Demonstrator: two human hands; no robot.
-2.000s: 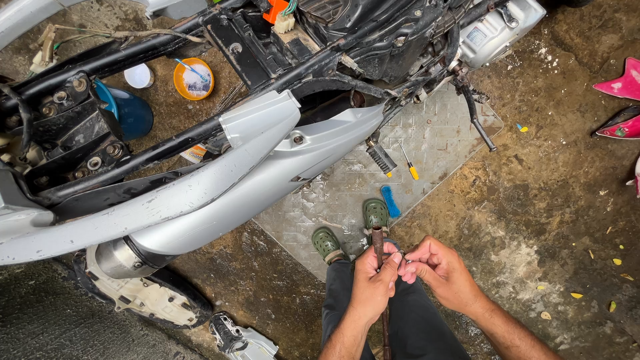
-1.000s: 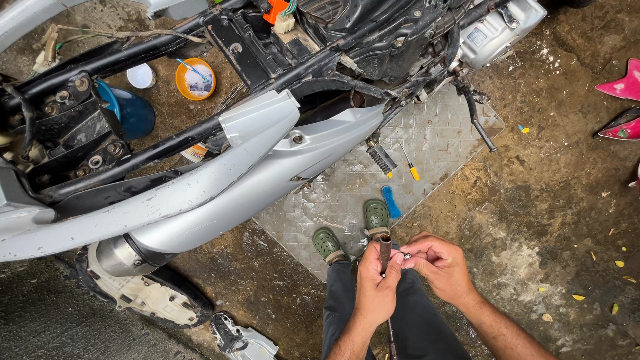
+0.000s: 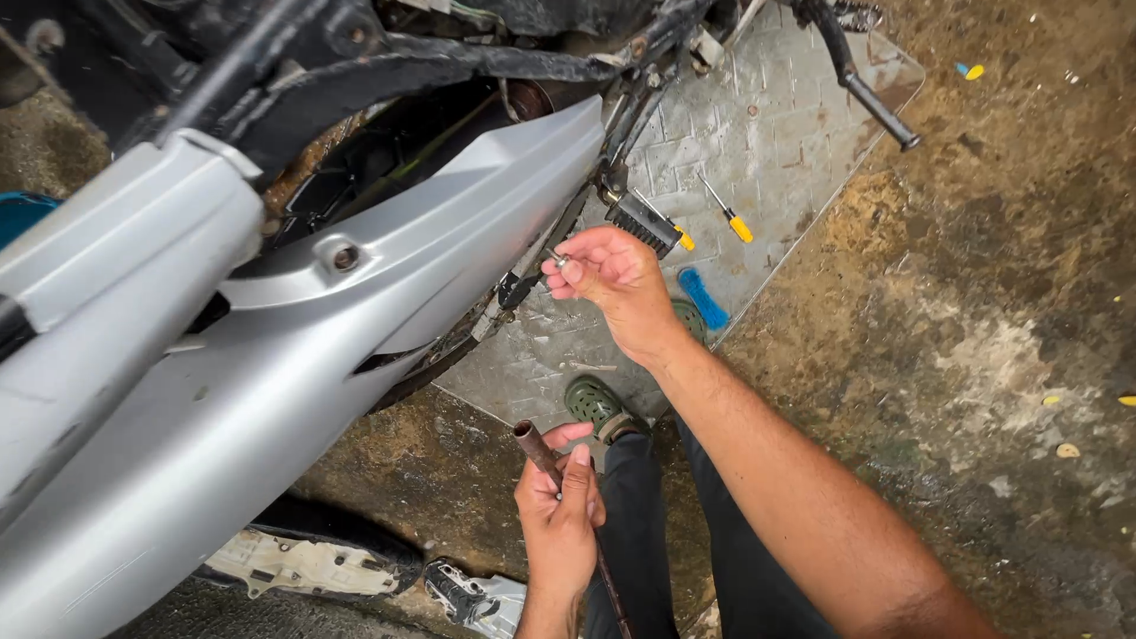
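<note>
My left hand [image 3: 564,506] grips a rusty metal socket wrench [image 3: 539,453], its tubular end pointing up and left. Higher up, my right hand [image 3: 608,284] pinches a small metal bolt [image 3: 559,259] between thumb and fingers, beside the motorcycle's edge. The silver plastic side cover [image 3: 266,373] of the motorcycle fills the left; a round mounting hole [image 3: 345,256] with a dark recess shows in its upper part. A black rubber footpeg [image 3: 641,224] lies just above my right hand.
Two yellow-handled screwdrivers, one [image 3: 738,226] fully visible, and a blue brush [image 3: 703,299] lie on the grey patterned mat [image 3: 781,133]. A metal pedal lever [image 3: 874,108] juts out at upper right. Removed motorcycle parts [image 3: 311,559] lie on the ground at the bottom. My green clog [image 3: 592,401] stands on the mat.
My hands have moved apart: the right one has gone up toward the motorcycle with the bolt, while the left keeps the wrench. The view has shifted closer to the motorcycle.
</note>
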